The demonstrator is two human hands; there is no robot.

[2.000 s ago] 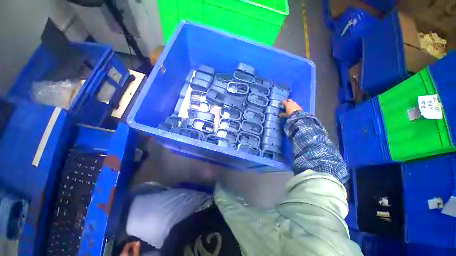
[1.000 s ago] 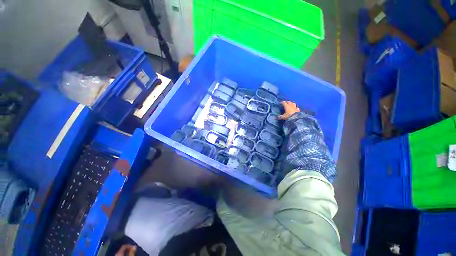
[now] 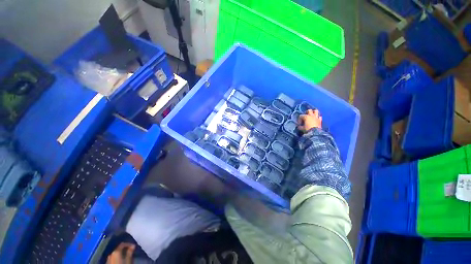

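A deep blue supply bin (image 3: 261, 188) stands in front of me, its floor covered with many blue-grey housings (image 3: 272, 116) in rows. My right hand (image 3: 311, 121) reaches into the bin from the right, its fingers bent down at the housings near the right wall. Its fingertips are partly hidden, so a firm grip cannot be told. My left hand (image 3: 121, 253) is small and dark at the bottom left edge, low by my body; what it holds, if anything, cannot be told.
A bright green bin (image 3: 279, 38) stands behind the supply bin. A black keyboard (image 3: 77, 198) lies on the chipped blue table at left, with housings (image 3: 15, 172) at the left edge. A blue crate (image 3: 137, 85) holds clear plastic. Blue and green bins (image 3: 446, 191) stand at right.
The view has shifted, so the supply bin sits further right and lower. My right hand has moved from the right-hand rows towards the bin's far right corner.
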